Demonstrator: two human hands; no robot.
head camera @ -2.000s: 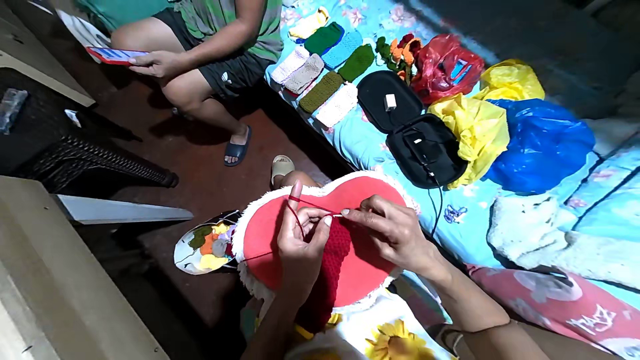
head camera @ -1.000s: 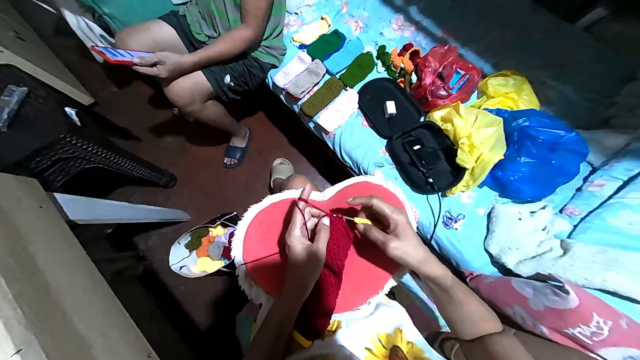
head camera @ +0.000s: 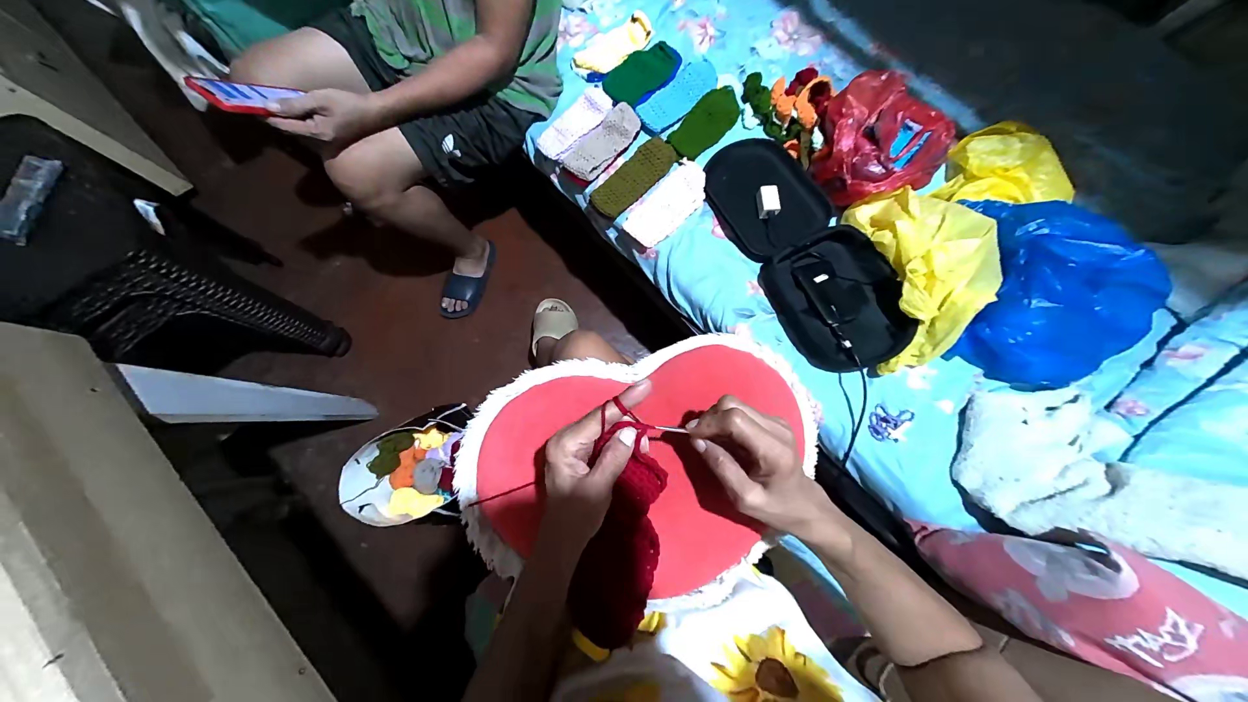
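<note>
My left hand (head camera: 592, 458) pinches the top edge of a dark red crocheted piece (head camera: 624, 546), with red yarn looped around its raised index finger. My right hand (head camera: 749, 456) holds a thin crochet hook (head camera: 671, 430), whose tip meets the work at my left fingertips. The crocheted piece hangs down over a red heart-shaped cushion (head camera: 717, 526) with white fluffy trim, which lies on my lap. A strand of yarn runs from my left hand leftward across the cushion. Beside the cushion, a bag (head camera: 363, 487) holds several coloured yarn balls (head camera: 414, 475).
On the bed (head camera: 682, 283) lie crocheted rectangles (head camera: 634, 175), an unzipped black case (head camera: 834, 292) with a cable, and red, yellow and blue plastic bags (head camera: 1063, 292). A seated person (head camera: 458, 88) holds a phone. A dark woven-pattern stool (head camera: 175, 283) and wooden panel (head camera: 127, 526) are at left.
My fingers and the hook have shifted slightly at the yarn loop. My right hand held the hook farther out from the work one second ago. The other person has hardly moved.
</note>
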